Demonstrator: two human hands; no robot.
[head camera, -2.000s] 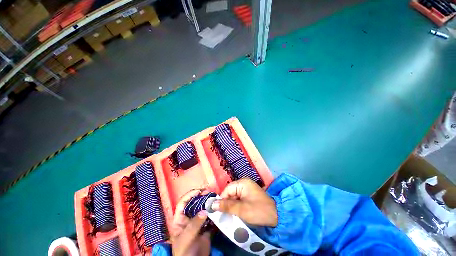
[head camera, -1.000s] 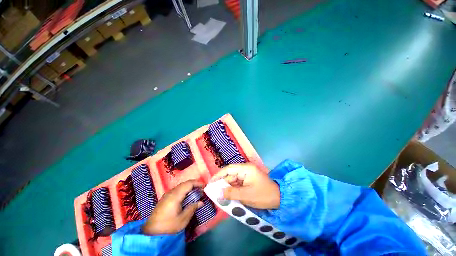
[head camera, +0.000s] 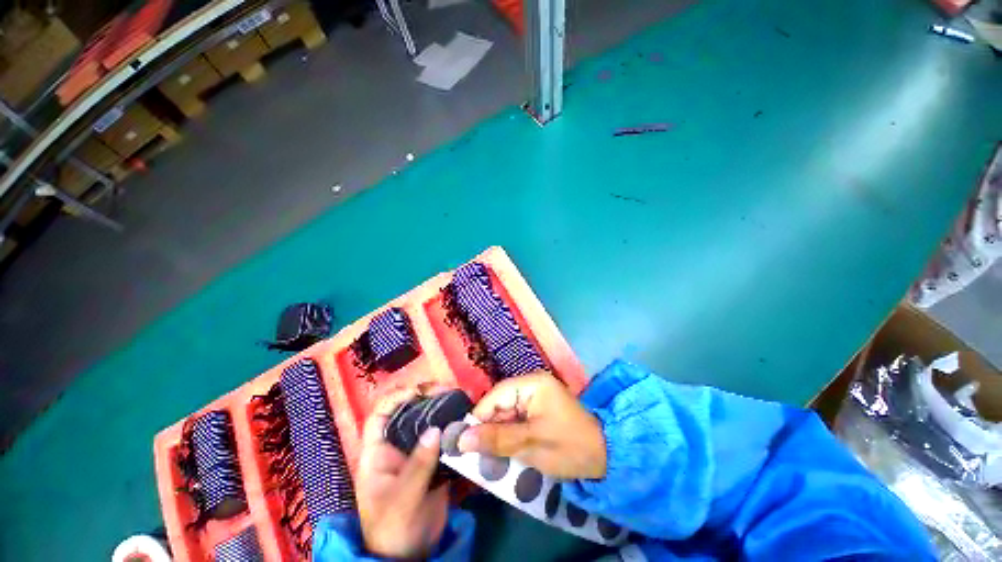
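Note:
My left hand (head camera: 401, 483) holds a small stack of dark wired components (head camera: 426, 415) above the orange-red tray (head camera: 434, 288). My right hand (head camera: 538, 428) pinches a round grey pad (head camera: 453, 438) at the stack's near face, with the thumb partly over it. A white liner strip (head camera: 589, 526) with a row of dark round pads hangs below my right hand. The tray's long slots hold striped stacks (head camera: 315, 439) with dark leads along their edges. How far the pad touches the component is hard to tell.
A small dark clump of parts (head camera: 302, 326) lies beyond the tray on the green mat (head camera: 703, 220). A white roll (head camera: 143, 550) is at the lower left. A metal post (head camera: 545, 66) stands at the mat's far edge. An open carton (head camera: 895, 340) with plastic scrap is at right.
My left hand has lifted a small stack out of the tray area and turned it towards my right hand. A grey pad is now between my right fingers at the stack.

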